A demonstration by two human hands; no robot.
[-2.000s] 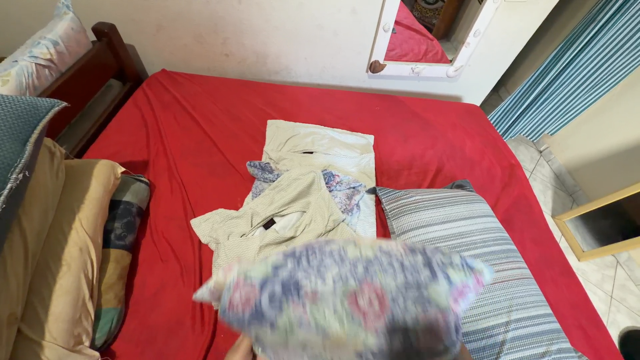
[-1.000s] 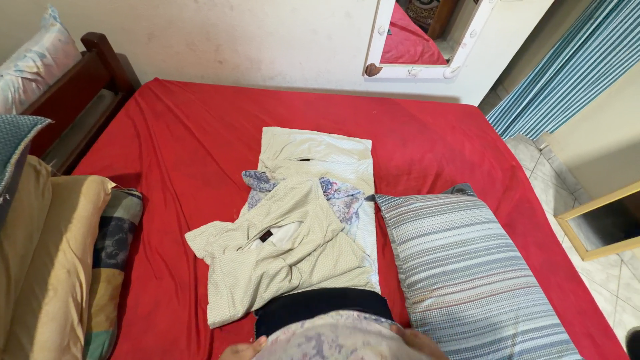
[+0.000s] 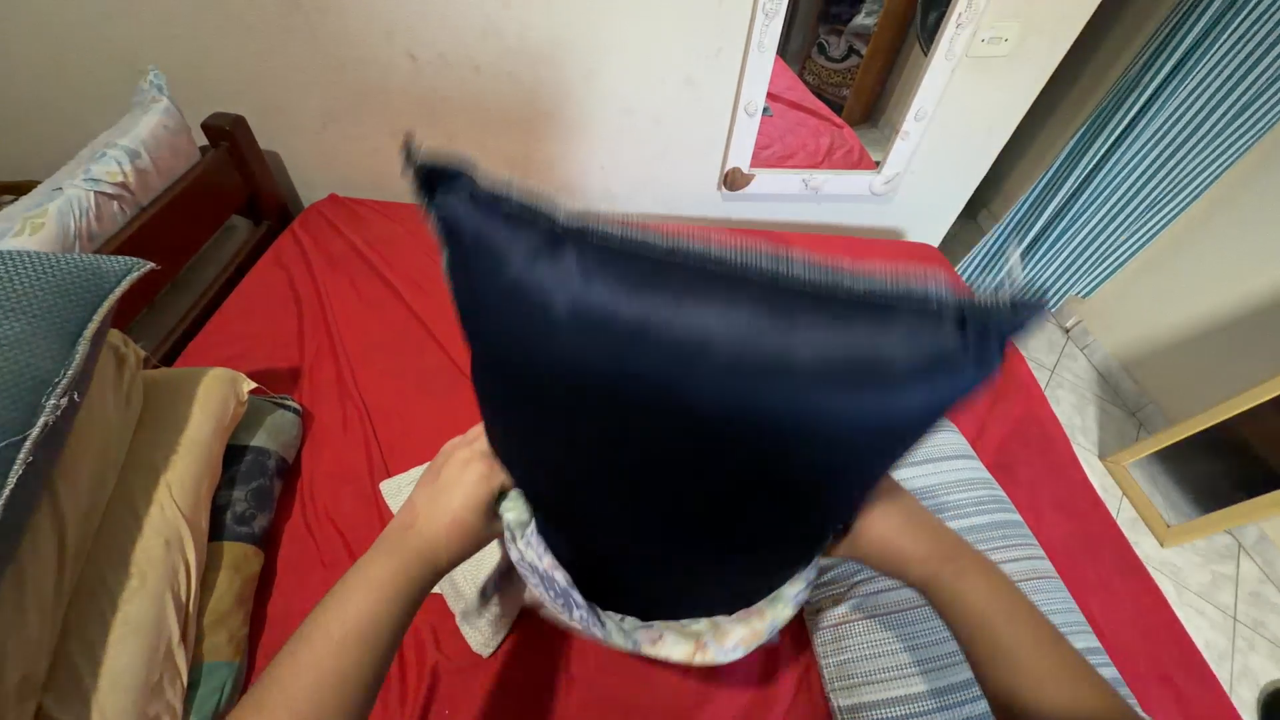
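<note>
A dark navy fabric piece (image 3: 690, 400), blurred by motion, spreads wide above the bed, its fringed or frayed far edge raised. Along its near edge runs a floral fabric band (image 3: 690, 635). My left hand (image 3: 460, 495) is shut on the band's left end, and my right hand (image 3: 875, 530) holds the right side, its fingers hidden behind the cloth. Below my left hand part of a cream checked garment (image 3: 485, 590) shows on the red sheet; the dark cloth hides the rest. A striped pillow (image 3: 1000, 560) lies under and beside my right forearm.
The bed has a red sheet (image 3: 360, 310). Stacked cushions (image 3: 150, 500) stand at the left by a wooden bed frame (image 3: 240, 180), with a floral pillow (image 3: 110, 175) behind. A white-framed mirror (image 3: 740, 120) is on the wall; a wood-framed mirror (image 3: 1200, 470) stands on the tiled floor at the right.
The floral and dark cloth, low at the bottom edge one second ago, is now lifted and spread in front of me. Both hands have come up into fuller view. The laid-out garments are now mostly covered.
</note>
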